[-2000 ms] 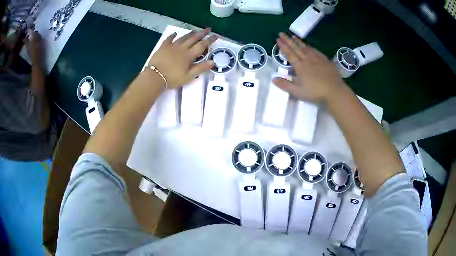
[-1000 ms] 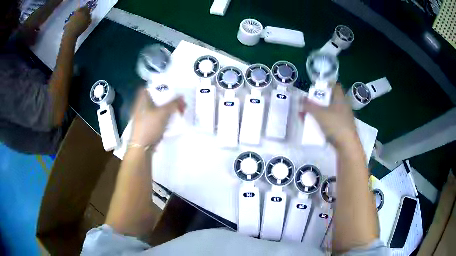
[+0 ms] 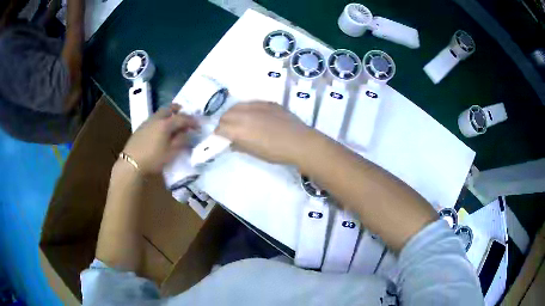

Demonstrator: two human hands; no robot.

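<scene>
My left hand (image 3: 156,140) and my right hand (image 3: 257,130) are close together over the left part of the white sheet (image 3: 418,152). Between them they hold two white handheld fans (image 3: 204,154), blurred, one head pointing up and another down. Which fingers bear which fan is partly hidden. Four fans (image 3: 336,98) lie side by side in an upper row, heads away from me. A lower row of fans (image 3: 312,239) lies near my body, partly covered by my right forearm.
An open brown carton (image 3: 89,200) stands at the lower left. Loose fans lie on the dark green surface (image 3: 412,77) beyond the sheet and one (image 3: 139,89) at left. A smartphone (image 3: 491,263) lies on papers at right. Another person (image 3: 39,72) sits upper left.
My hands were apart, each on a fan at opposite ends of the upper row. Now my right hand has crossed left with its fan and meets my left hand. Four fans stay in the row.
</scene>
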